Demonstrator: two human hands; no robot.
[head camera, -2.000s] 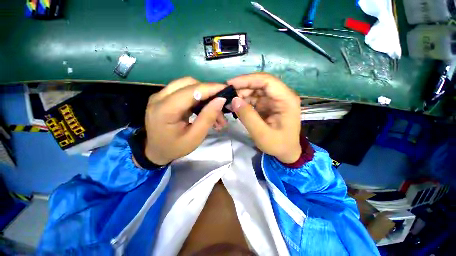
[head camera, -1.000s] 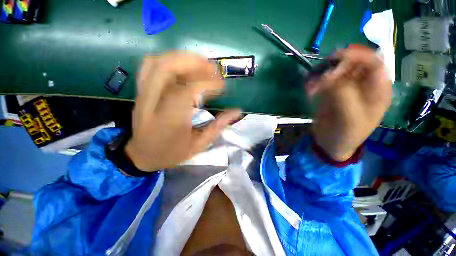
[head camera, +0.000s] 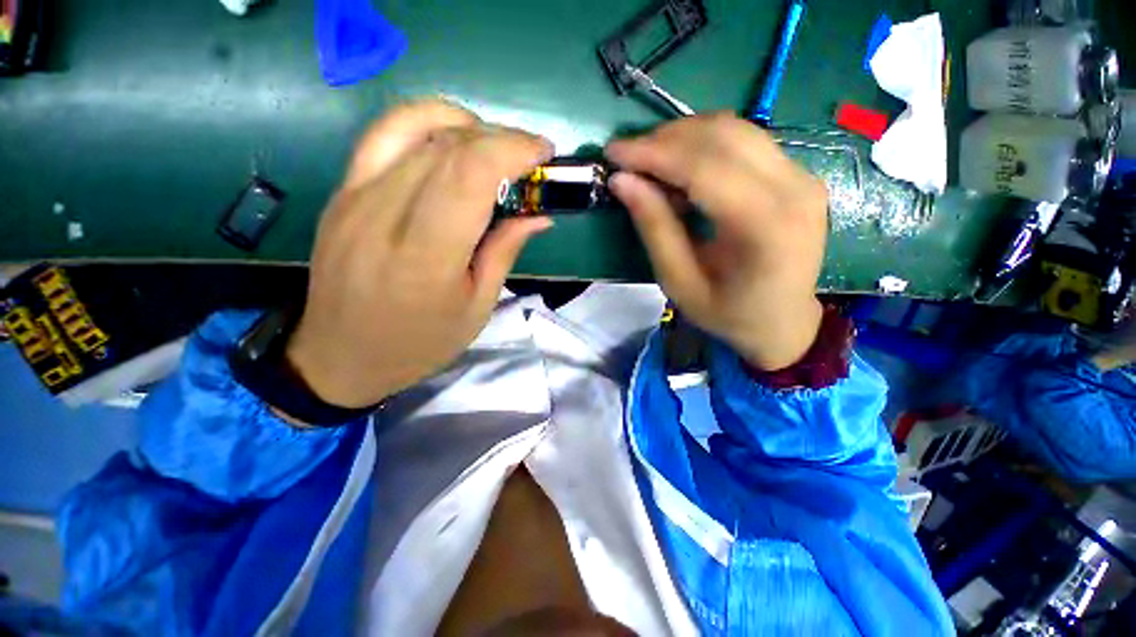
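The small display module (head camera: 568, 189), dark glass with a gold-orange edge at its left end, is held level between both hands just above the green mat's front part. My left hand (head camera: 417, 243) grips its left end between thumb and fingers. My right hand (head camera: 723, 230) has thumb and fingertips at its right end. The black housing frame (head camera: 652, 45) lies on the mat beyond my right hand, touching the end of a metal pry tool (head camera: 658, 91). A small dark screen cover (head camera: 253, 213) lies near the front edge at left.
On the mat (head camera: 162, 137) are a blue pick (head camera: 355, 41), a blue-handled screwdriver (head camera: 779, 60), a red piece (head camera: 862, 121), a white cloth (head camera: 913, 106) and clear film (head camera: 878, 199). Whitish bottles (head camera: 1022, 71) stand at right. A blue sleeve (head camera: 1059, 404) shows at far right.
The black part has left my hands and lies as a frame by the pry tool. The display module has been picked up from the mat. Both hands have come together on it.
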